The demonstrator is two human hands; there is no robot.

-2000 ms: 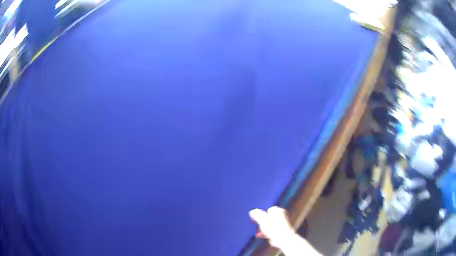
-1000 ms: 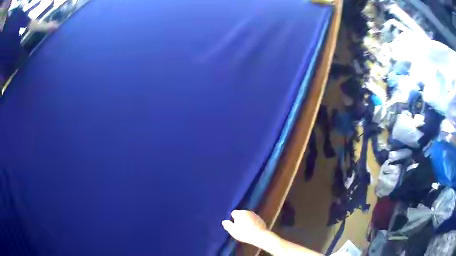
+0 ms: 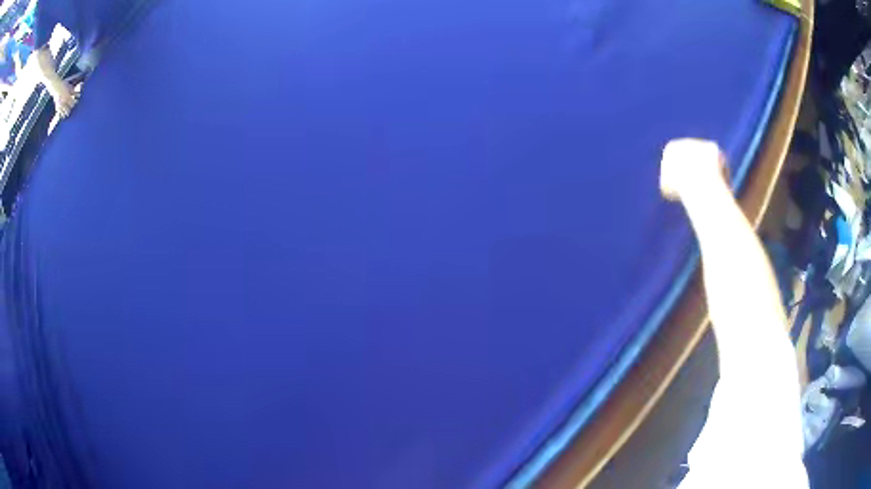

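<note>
A wide, mostly smooth dark blue fabric ply (image 3: 363, 229) fills most of the view. Its near side edge (image 3: 659, 315) runs in a curve along the right, with a thin pale-blue line beneath it. My right hand (image 3: 692, 170) is over the fabric near this edge, at upper right, with its fingers curled in. Glare hides the fingers, and whether they pinch the fabric cannot be told. My forearm comes in from the lower right. My left hand is not in view.
A brown table edge (image 3: 697, 329) runs along the right. A yellow block (image 3: 783, 5) is cut off at the top right corner of the fabric. Another person's hand (image 3: 63, 99) is at the far left edge. Scraps and bags (image 3: 831, 401) litter the floor at right.
My right hand has moved up and to the right along the fabric edge, away from the bottom. The ripples near the upper right have mostly gone. The view has shifted.
</note>
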